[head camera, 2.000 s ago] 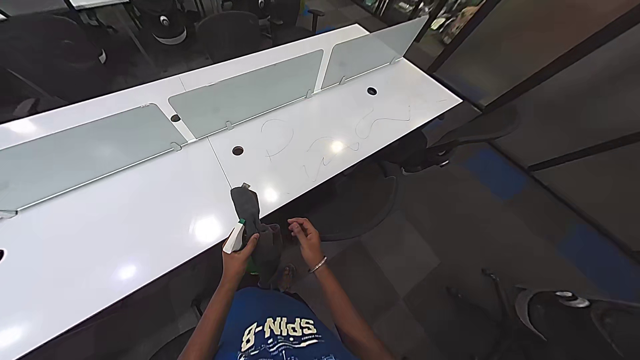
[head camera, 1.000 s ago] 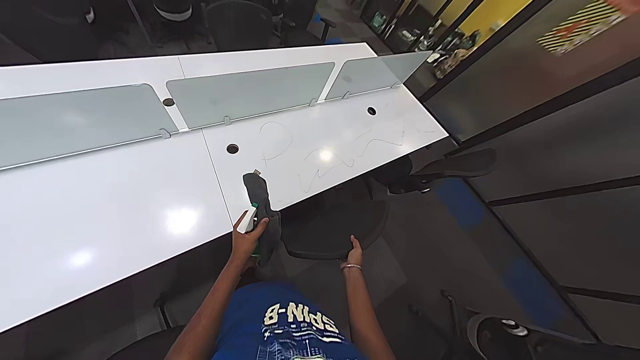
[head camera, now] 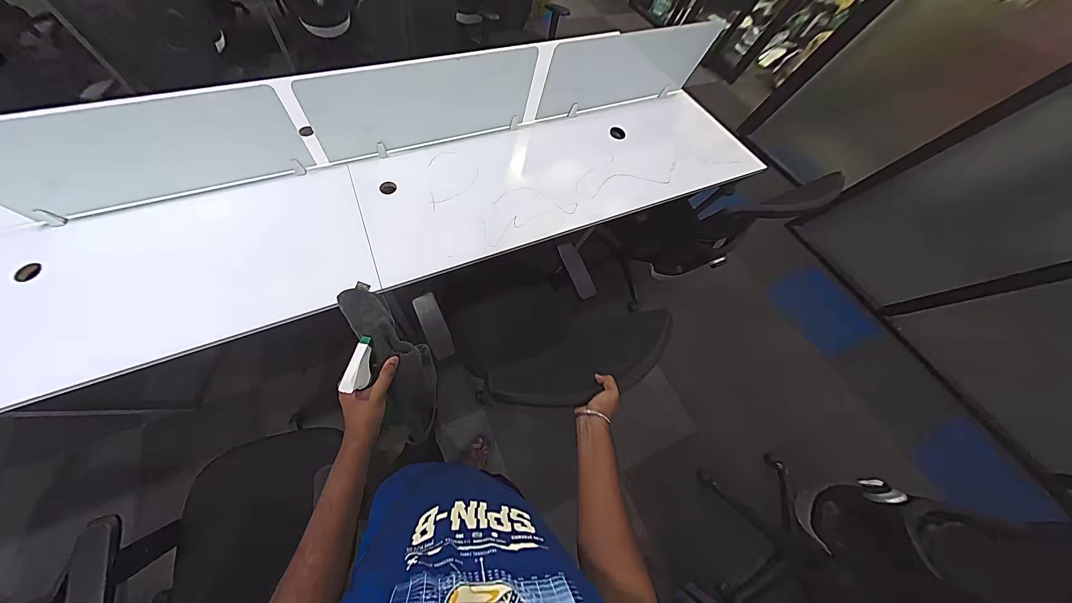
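My left hand (head camera: 368, 402) is closed around a spray bottle with a white and green trigger head (head camera: 358, 365), together with a dark grey cloth (head camera: 410, 377) that hangs down beside it. The cloth's top end is near the front edge of the white desk (head camera: 251, 268). My right hand (head camera: 601, 397) grips the top edge of the backrest of a black office chair (head camera: 578, 360), which stands by the desk. Thin dark scribbled lines (head camera: 536, 205) mark the desk top.
Frosted glass dividers (head camera: 419, 100) run along the desk. Another black chair (head camera: 260, 502) stands at lower left, one more (head camera: 871, 536) at lower right, and one (head camera: 787, 201) by the desk's right end. A dark-framed glass partition (head camera: 963, 184) borders the right side.
My right hand, free near the cloth two seconds ago, has moved right to the chair's backrest and now holds it. My left hand still holds the bottle and cloth.
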